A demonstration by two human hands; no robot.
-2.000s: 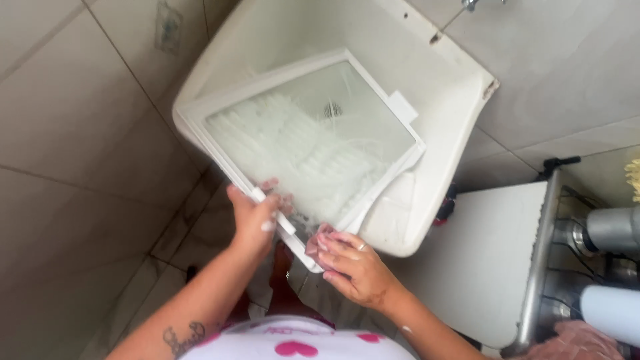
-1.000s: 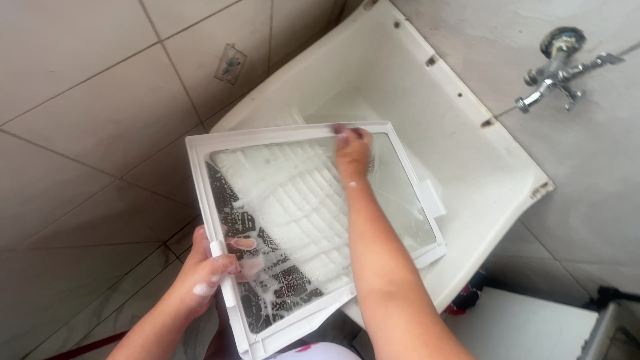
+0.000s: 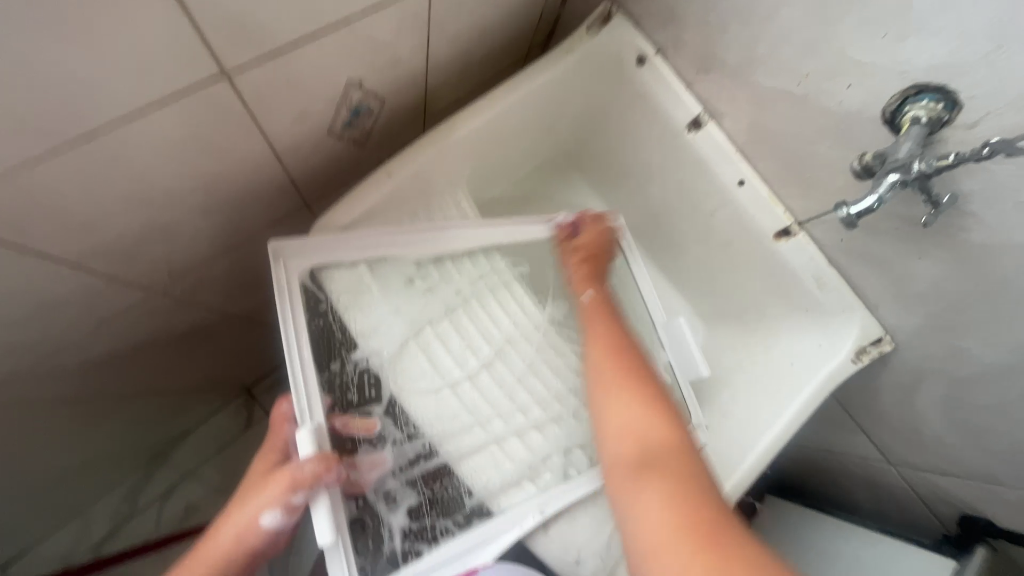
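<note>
A glass shelf with a white plastic frame point(image 3: 448, 336), streaked with soapy foam, lies tilted over the near part of a white laundry sink point(image 3: 680, 200). My left hand point(image 3: 300, 480) grips the frame's left side, fingers under the glass and seen through it, with foam on the skin. My right hand point(image 3: 588, 248) is at the top right corner of the frame, blurred; a bit of purplish cloth shows at its fingers, mostly hidden. The sink's ribbed washboard shows through the glass.
A chrome tap point(image 3: 896, 172) sticks out from the wall at right. Tiled wall point(image 3: 144, 144) rises on the left. Below the sink at lower right stands a white flat surface point(image 3: 840, 536), with a dark fitting beside it.
From the lower edge of the frame, my right hand has moved up to its far edge, then right to the top corner. My left hand keeps its hold on the frame's side.
</note>
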